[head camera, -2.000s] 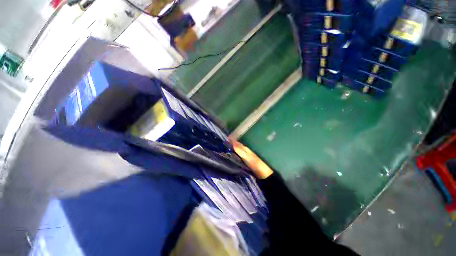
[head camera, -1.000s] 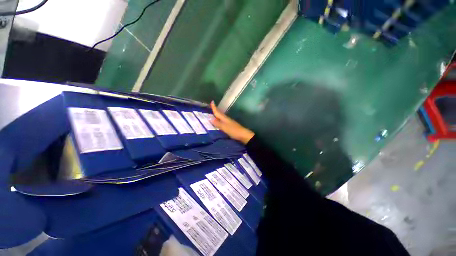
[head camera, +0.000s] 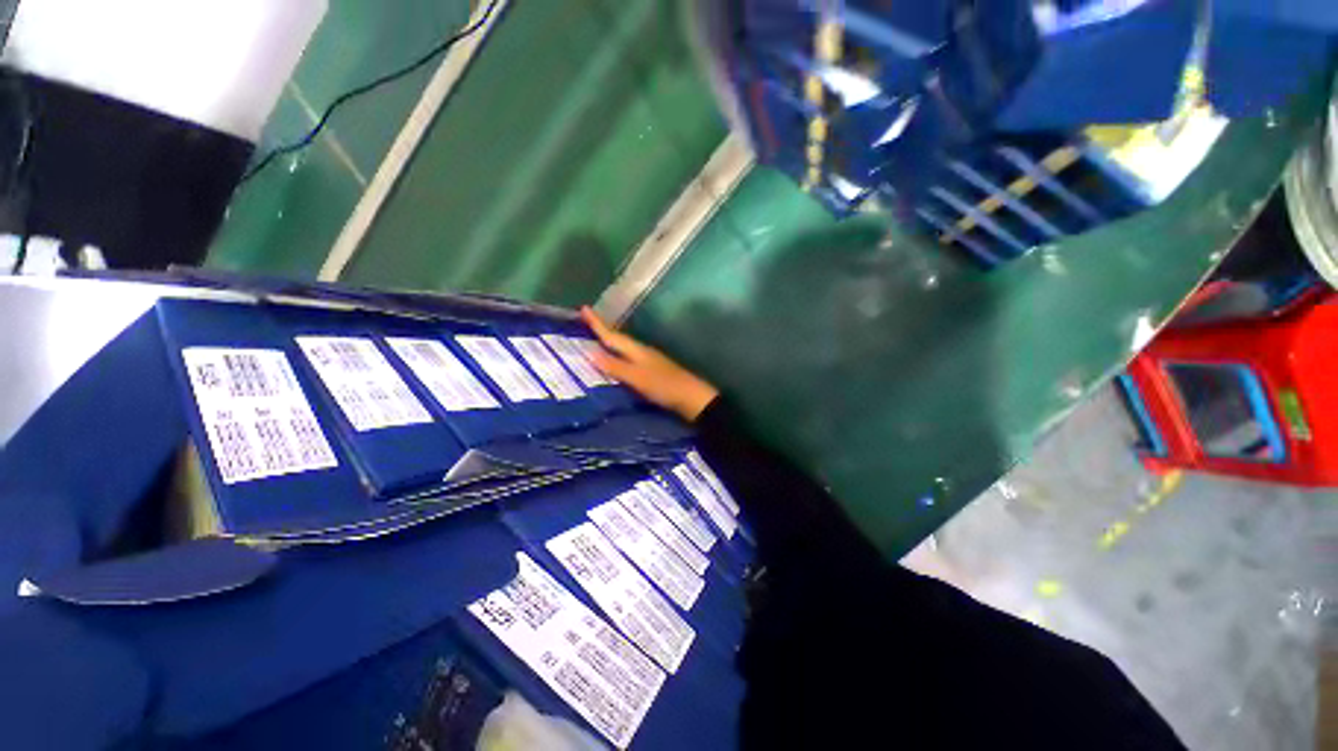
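Note:
Two rows of dark blue retail boxes with white barcode labels lie in front of me, an upper row [head camera: 339, 452] and a lower row [head camera: 517, 519]. Dark blue open flaps [head camera: 162, 572] stick out at the left end. My right hand [head camera: 646, 374] is at the far right end of the upper row, its fingers against the end box; part of the fingers is hidden. The black sleeve reaches in from the lower right. A pale, blurred thing [head camera: 531, 728] is cut off at the bottom edge; I cannot tell what it is. My left hand is not in view.
A green surface [head camera: 866, 411] has pale ledges and a black cable [head camera: 385, 85] at upper left. More blue box stacks [head camera: 939, 103] stand blurred at the top right. A red stool [head camera: 1247, 389] is on the grey floor at right.
The view has turned from the open flaps to the labelled box sides. In the last second, the back stacks and red stool have come further into view. My right hand stays at the row's end.

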